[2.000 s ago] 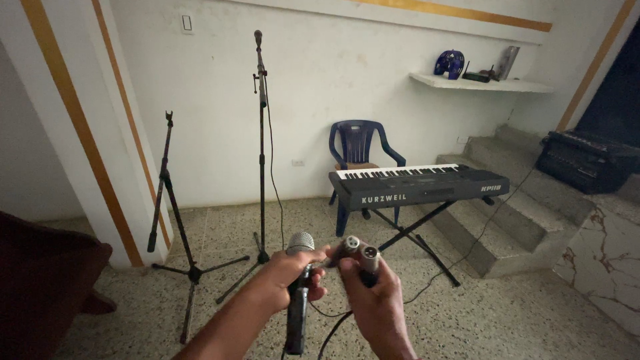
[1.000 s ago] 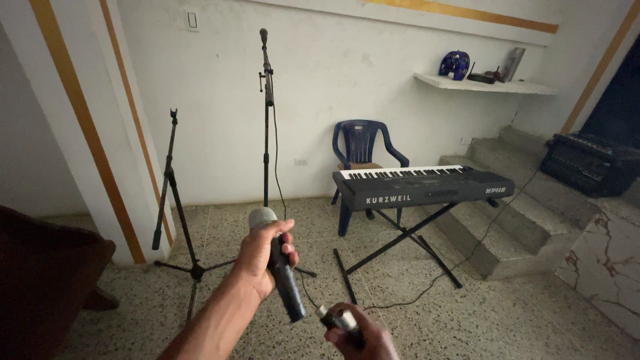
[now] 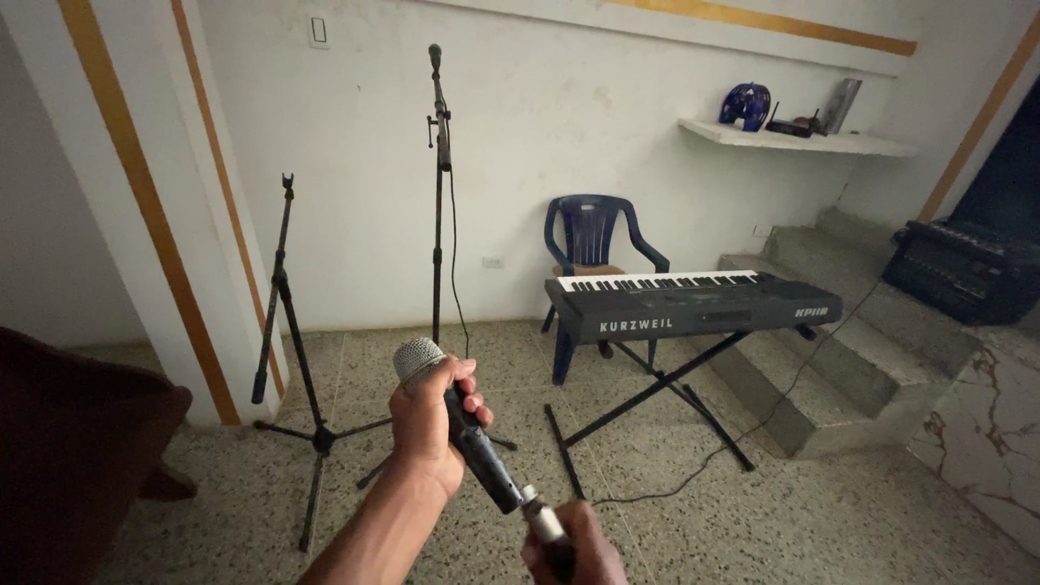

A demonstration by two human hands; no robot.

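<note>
My left hand (image 3: 435,422) grips a black handheld microphone (image 3: 483,459) just below its silver mesh grille, with the bottom end slanting down to the right. Close to that end, my right hand (image 3: 578,540) holds a silver XLR cable connector (image 3: 543,518) whose tip points up and left. Whether the connector touches the microphone's base, I cannot tell. Beyond my hands, a microphone stand (image 3: 437,276) carries a second microphone (image 3: 435,58) at its top, and a cable hangs down from it. To its left, another black stand (image 3: 301,349) has a bare clip on top.
A Kurzweil keyboard (image 3: 691,313) rests on an X-shaped stand, with a blue plastic chair (image 3: 591,227) behind. Concrete steps (image 3: 821,406) rise at right beside a black mixer or amplifier (image 3: 967,264). A thin cable (image 3: 699,471) crosses the floor. Dark furniture (image 3: 73,439) stands at left.
Two seconds ago both hands were close together and two connectors showed by my right hand. Since then the microphone has tilted, and the connector has come up beside its bottom end.
</note>
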